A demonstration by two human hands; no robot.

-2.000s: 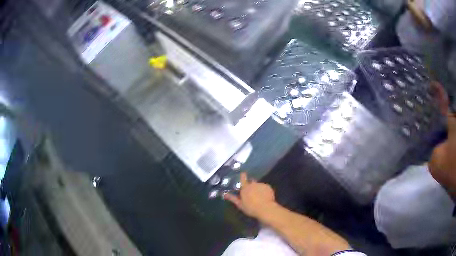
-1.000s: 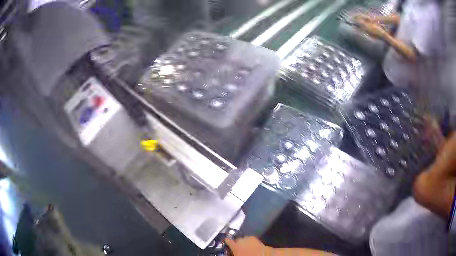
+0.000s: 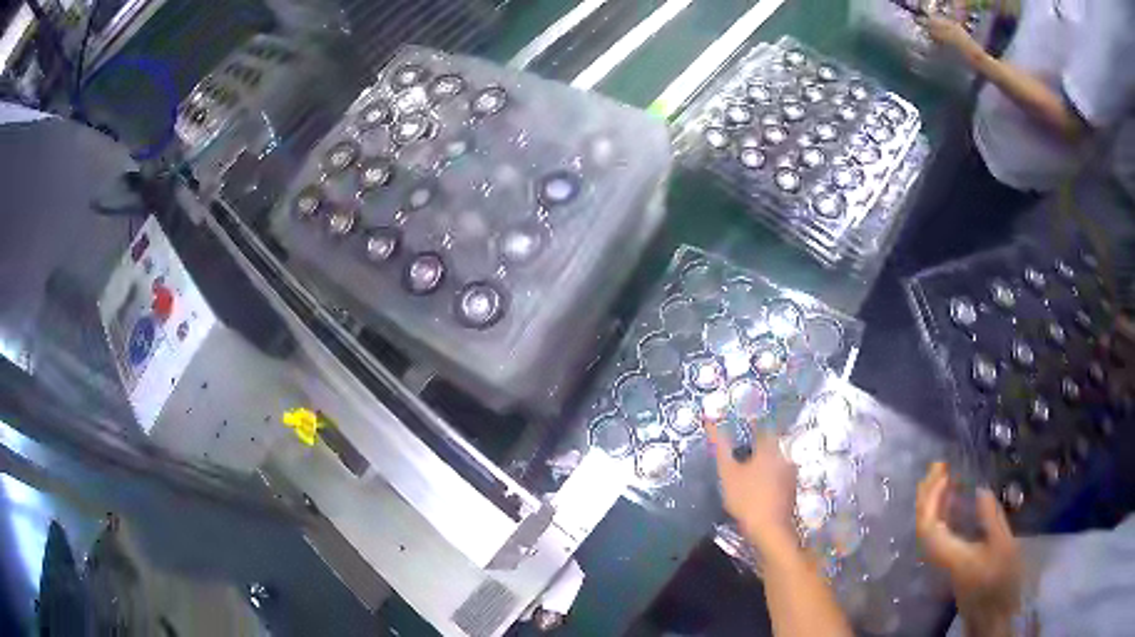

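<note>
A clear blister tray [image 3: 641,330] with round pockets lies right of centre, a few pockets holding shiny round parts. My left hand [image 3: 756,479] is over its lower edge, fingers apart, one fingertip close to a round part [image 3: 713,404]; whether it touches is unclear. A second clear tray [image 3: 890,498] with round parts lies partly behind this hand, at its right. My right hand [image 3: 971,541] is at lower right between that tray and a dark tray [image 3: 952,355] of parts. Its fingers are apart and no part shows in it.
A thick milky tray stack [image 3: 535,342] with parts stands at centre-left. A filled clear tray stack [image 3: 859,237] is behind. A white control box [image 3: 156,311], yellow piece [image 3: 303,426] and metal-railed machine edge [image 3: 411,436] fill the left. Another person's hand [image 3: 952,35] is at upper right.
The view has shifted, showing more of the milky stack. My left hand has moved from the small parts by the machine's end to the clear tray. My right hand has come lower, away from the dark tray.
</note>
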